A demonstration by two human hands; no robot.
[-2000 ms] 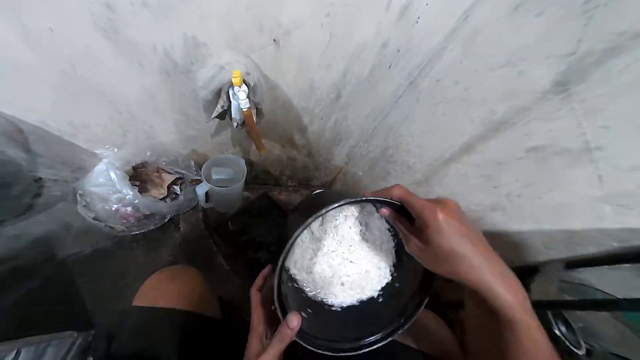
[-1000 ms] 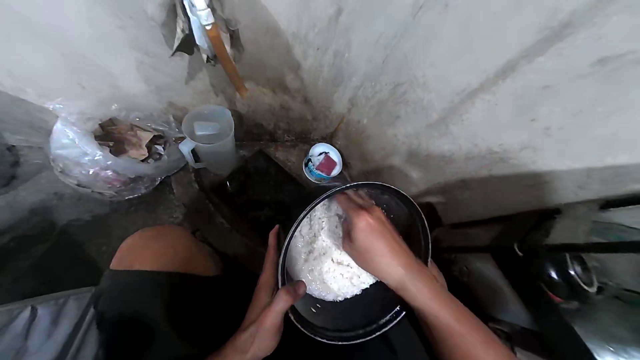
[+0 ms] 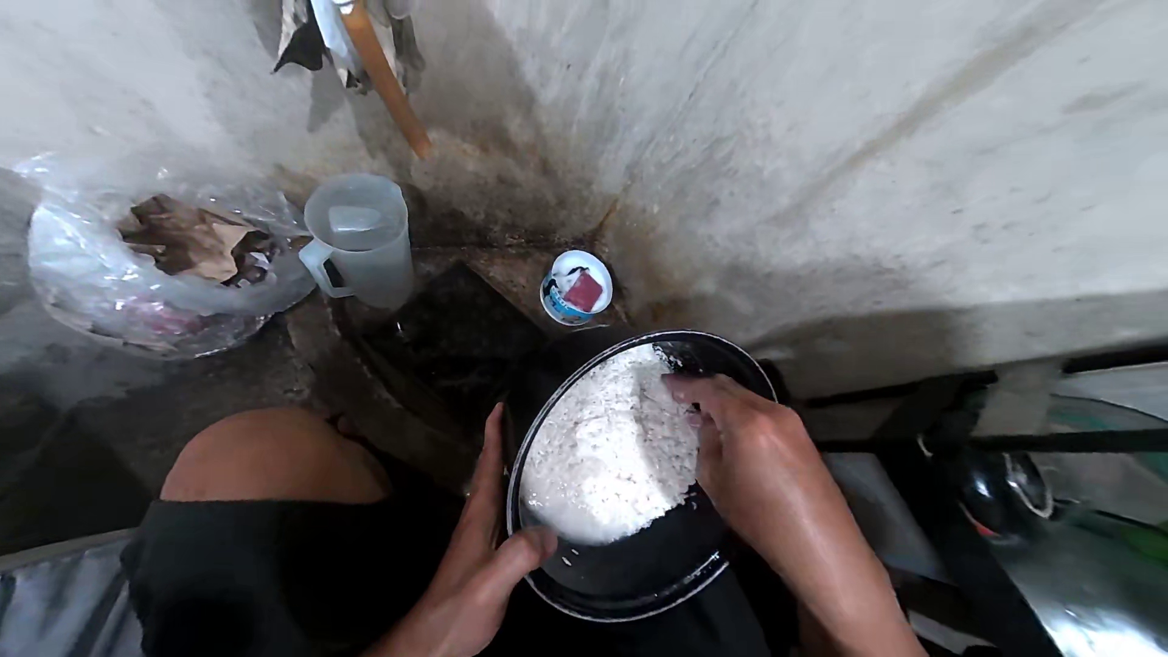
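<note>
A round black pot [image 3: 639,598] with a pale rim stands tilted over my lap, holding a heap of wet-looking white rice [image 3: 611,447]. My left hand [image 3: 488,547] grips the pot's left side, its thumb over the rim and its fingers outside. My right hand [image 3: 753,447] is inside the pot at the right edge of the rice, fingertips touching the grains near the far wall; whether it holds any grains cannot be seen. A few loose grains stick to the pot's bare inner wall near my left thumb.
Beyond the pot, a small tub [image 3: 575,287] holds a dark red piece. A translucent plastic jug [image 3: 360,242] stands left of it, beside a clear plastic bag [image 3: 164,274] with brown paper. An orange-brown pipe [image 3: 388,82] hangs by the wall. A dark rack [image 3: 967,511] with cookware is at right.
My right hand has left the pot's rim, where it was two seconds ago, and gone into the rice; since one second ago it has shifted toward the pot's right side. The view has tilted down.
</note>
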